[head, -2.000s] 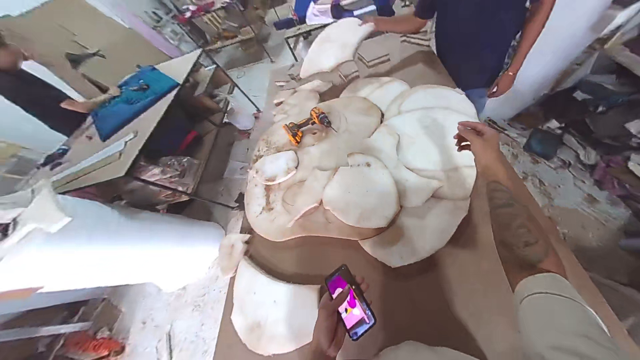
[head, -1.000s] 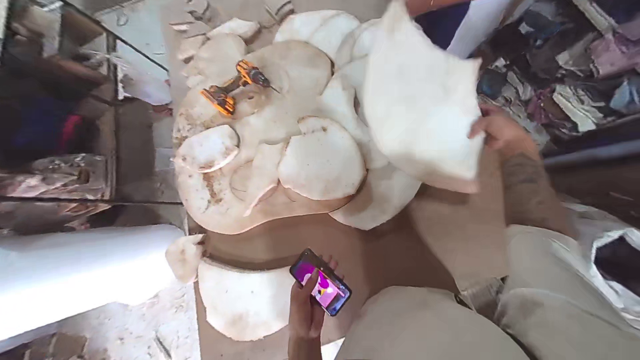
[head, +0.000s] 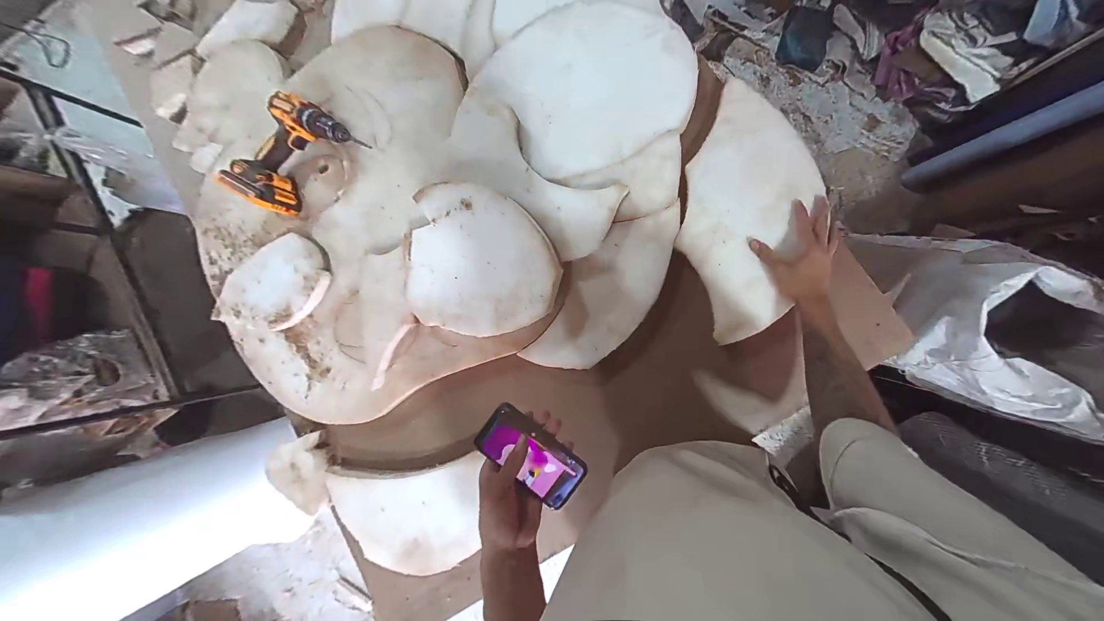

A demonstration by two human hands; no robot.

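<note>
A smartphone with a lit pink and purple screen [head: 531, 455] lies in my left hand [head: 511, 509], its thumb over the glass. On a curved white foam piece [head: 750, 190] at the table's right edge rests my right hand [head: 802, 263], fingers spread on its upper face; whether it grips the edge I cannot tell. Left of that piece, several cut foam sheets overlap, among them a large rounded one [head: 595, 86] and a smaller one [head: 483, 263]. An orange and black cordless drill [head: 289, 151] lies on the broad foam base [head: 379, 95]. Another foam piece [head: 414, 513] sits near the table's front.
The brown tabletop [head: 638, 345] shows between the foam pieces. A large white roll [head: 147, 517] is at lower left, beside a dark metal frame [head: 112, 233]. On the right are a white plastic sack [head: 992, 336] and fabric scraps [head: 966, 43] on the floor.
A curved foam piece, held up by my right hand a second ago, now lies flat at the table's right side. The phone stays in my left hand. The view has tilted down since two seconds ago.
</note>
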